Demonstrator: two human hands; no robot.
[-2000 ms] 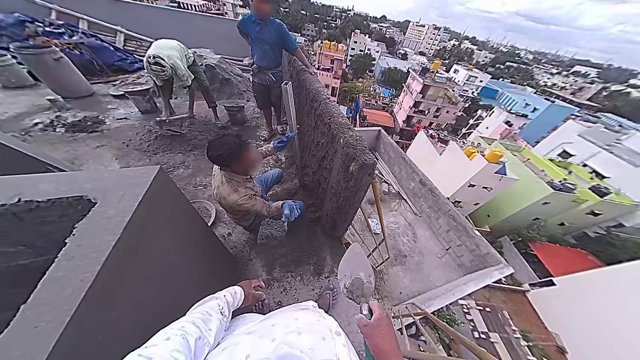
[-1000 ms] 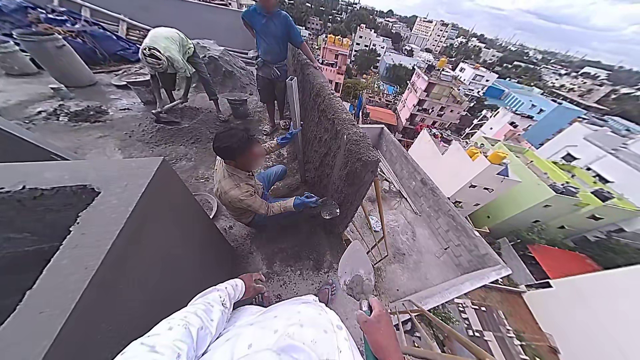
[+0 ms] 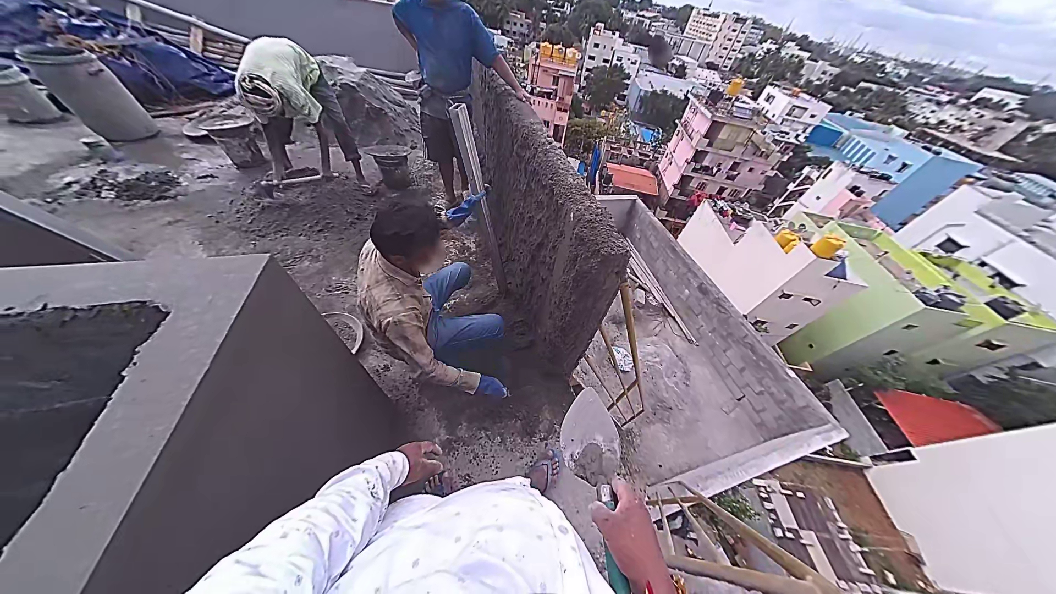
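My right hand (image 3: 629,528), low and right of centre, grips the green handle of a mason's trowel (image 3: 590,433). The trowel's blade points away from me and carries a patch of grey mortar. My left hand (image 3: 421,462) hangs near my sandalled feet, its fingers curled; nothing shows in it. Past my hands, a squatting co-worker (image 3: 404,305) in blue gloves reaches one hand low to the mortar-strewn floor. That person's other glove is at a long metal straightedge (image 3: 478,190), which leans by the rough plastered parapet wall (image 3: 553,214).
Left of me stands a smooth grey plastered block (image 3: 272,429). A round pan (image 3: 345,330) lies behind the squatting person. Farther back, one person bends over a shovel near a bucket (image 3: 393,165); another stands by the wall. At right, wooden poles (image 3: 742,577) and a drop to a lower roof (image 3: 701,396).
The squatting co-worker's near glove, extended forward with a tool a second ago, is now lower by the floor. The bending person's shovel has shifted. My hands have barely moved.
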